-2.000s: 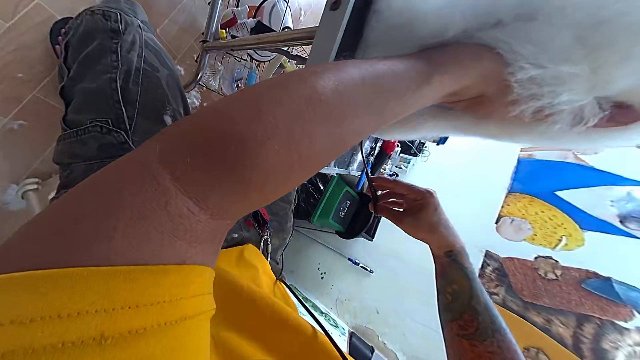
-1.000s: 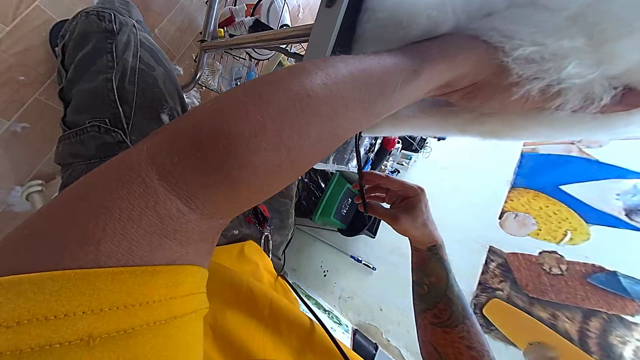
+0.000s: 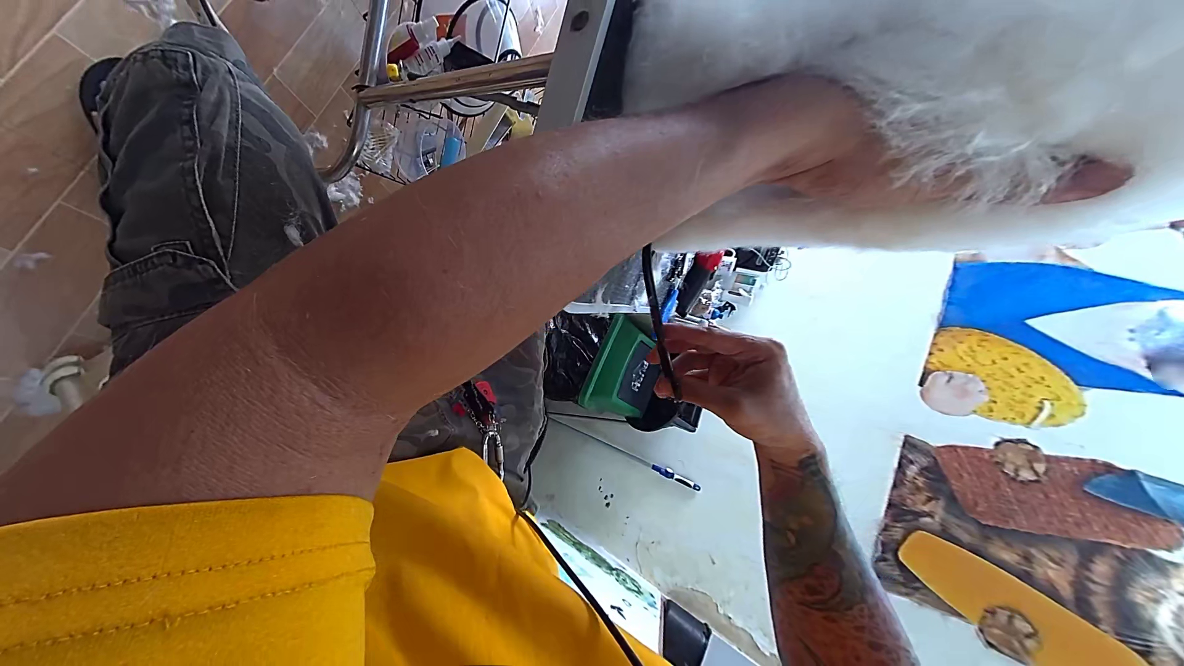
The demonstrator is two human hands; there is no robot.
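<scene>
My left arm, in a yellow sleeve, crosses the view from the lower left. My left hand point(image 3: 888, 153) lies against the white fur point(image 3: 980, 55) of a long-haired animal at the upper right. Fur covers much of the hand, so its grip cannot be seen. Lower down, my right hand point(image 3: 731, 379), at the end of a tattooed forearm, pinches a thin black cord point(image 3: 651, 287) between thumb and fingers. The cord runs up behind my left forearm, and its upper end is hidden there.
A grey table edge point(image 3: 578, 65) and a chrome frame point(image 3: 453, 81) with a wire rack of bottles are at the top. Behind my right hand are a green container point(image 3: 615, 370) and a blue-tipped rod point(image 3: 675, 476). Painted figures point(image 3: 1045, 499) cover the wall at right.
Since two seconds ago my right hand has shifted slightly left, its forearm has swung left, and more of the black cord shows. My left hand stays in the fur.
</scene>
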